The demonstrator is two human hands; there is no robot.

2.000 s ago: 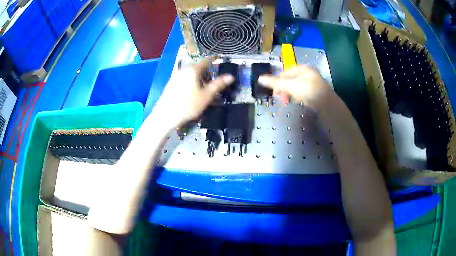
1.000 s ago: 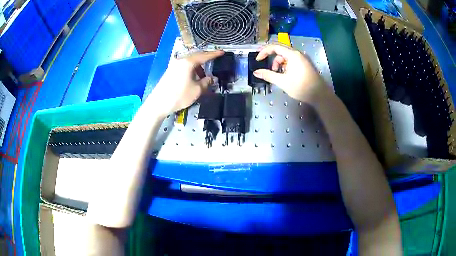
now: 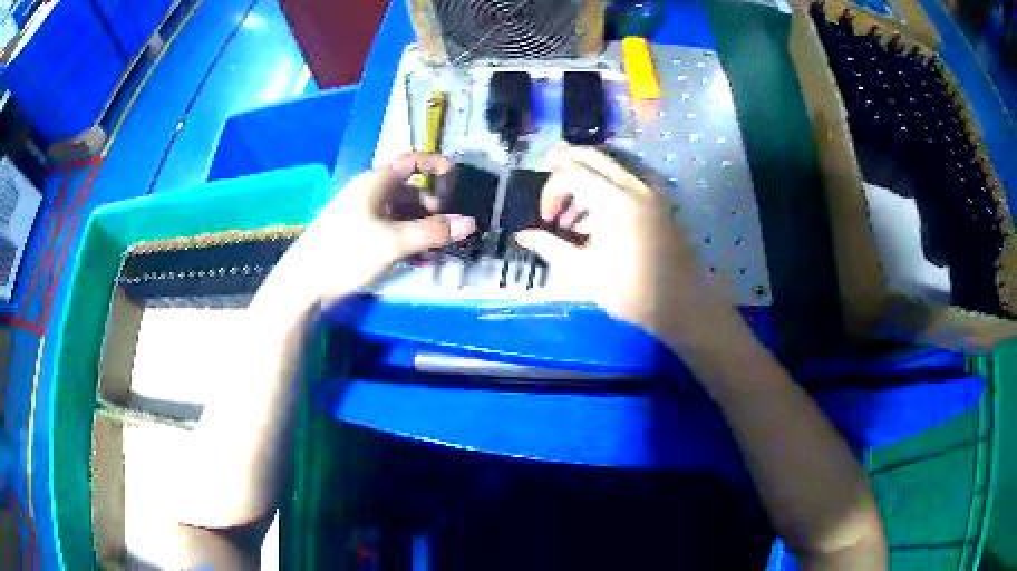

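Note:
Two black power adapters sit side by side in the fixture in front of the fan, the left one [image 3: 510, 98] and the right one [image 3: 582, 106]. Nearer me, my left hand [image 3: 385, 229] has its fingers and thumb on a black adapter [image 3: 472, 196]. My right hand [image 3: 608, 229] has its fingers and thumb on another black adapter [image 3: 522, 206], its prongs pointing toward me. These two are a small gap apart, over the near part of the perforated plate [image 3: 714, 201]. The prongs of the left one are blurred.
A fan [image 3: 507, 25] stands behind the fixture. A yellow-orange block [image 3: 640, 69] lies right of it, a thin yellow tool [image 3: 433, 123] left. A carton of black adapters [image 3: 848, 262] stands at right. A green crate [image 3: 78, 335] at left holds cartons [image 3: 112, 357].
Both hands have moved from the two adapters at the fixture to the nearer pair. That pair was touching and is now slightly apart. The camera view has shifted.

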